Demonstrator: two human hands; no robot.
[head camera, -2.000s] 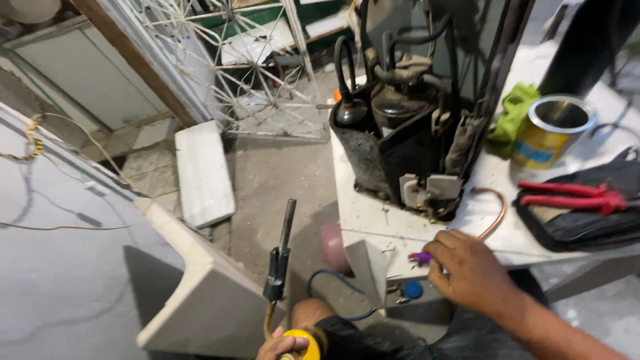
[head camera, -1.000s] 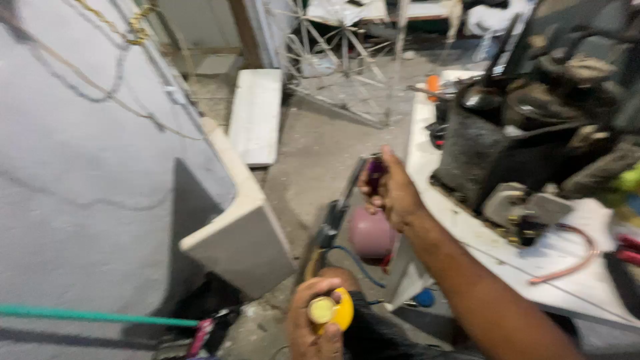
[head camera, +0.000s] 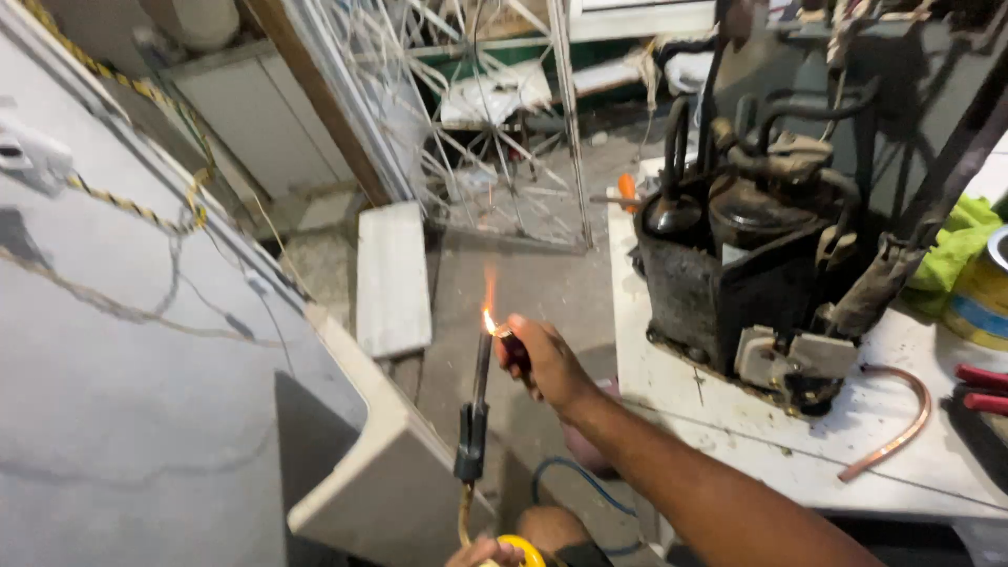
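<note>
At the bottom edge my left hand (head camera: 487, 554) grips a gas torch, partly cut off by the frame, beside a yellow round part (head camera: 526, 548). The torch's metal tube (head camera: 480, 370) points up and away, with a dark holder (head camera: 471, 442) around it. My right hand (head camera: 543, 358) holds a dark purple lighter (head camera: 513, 350) at the tube's tip, where an orange flame (head camera: 489, 307) rises. To the right, a grimy compressor unit (head camera: 693, 291) with black hoses stands on a white table. A bent copper tube (head camera: 906, 437) lies in front of it.
Red-handled pliers (head camera: 984, 387), a yellow can (head camera: 980, 307) and a green cloth (head camera: 957, 236) are at the table's right. A white metal grille (head camera: 504, 157) stands beyond. A white slab (head camera: 394, 279) lies on the floor; a pale panel (head camera: 378, 480) is at left. A blue hose (head camera: 579, 465) hangs below.
My right hand has moved from the table's front edge to the torch tip with the lighter. A flame now shows there, absent two seconds ago. The view has swung left and back.
</note>
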